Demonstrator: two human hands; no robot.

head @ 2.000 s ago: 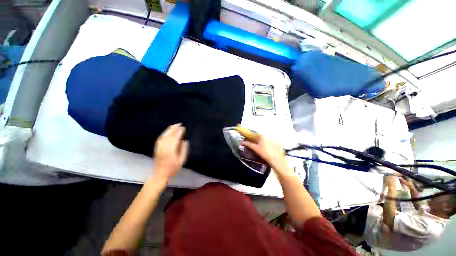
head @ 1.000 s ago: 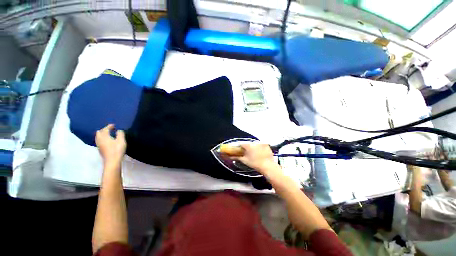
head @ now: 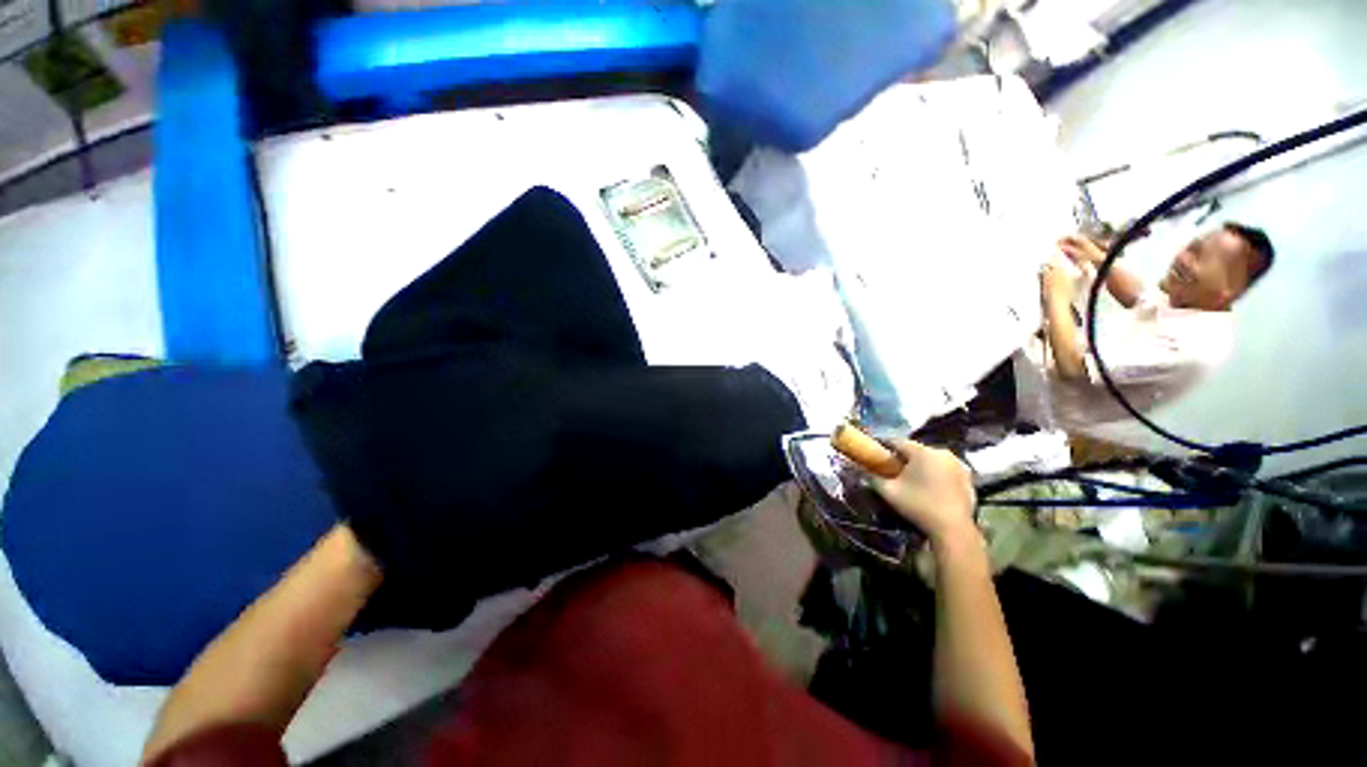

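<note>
A black garment [head: 510, 435] lies over the dark-blue padded arm [head: 165, 495], whose rounded left end shows. My left hand is hidden under or inside the garment's left part; only the forearm shows. My right hand [head: 933, 487] holds the tan handle of the steam iron [head: 847, 487]. The iron is at the garment's right end, beyond the table's front edge, its pointed soleplate tip near the cloth.
The white table [head: 435, 165] has a silver-framed inset [head: 657, 225]. Bright blue bars [head: 510, 48] and a second blue pad [head: 817, 60] stand behind. Black hoses [head: 1139, 465] run right from the iron. A person [head: 1139, 337] is at the right. Black cloth [head: 1139, 674] lies at lower right.
The view has turned. The iron has moved off the garment to its right end. My left hand has gone from the blue pad's front to under or inside the garment.
</note>
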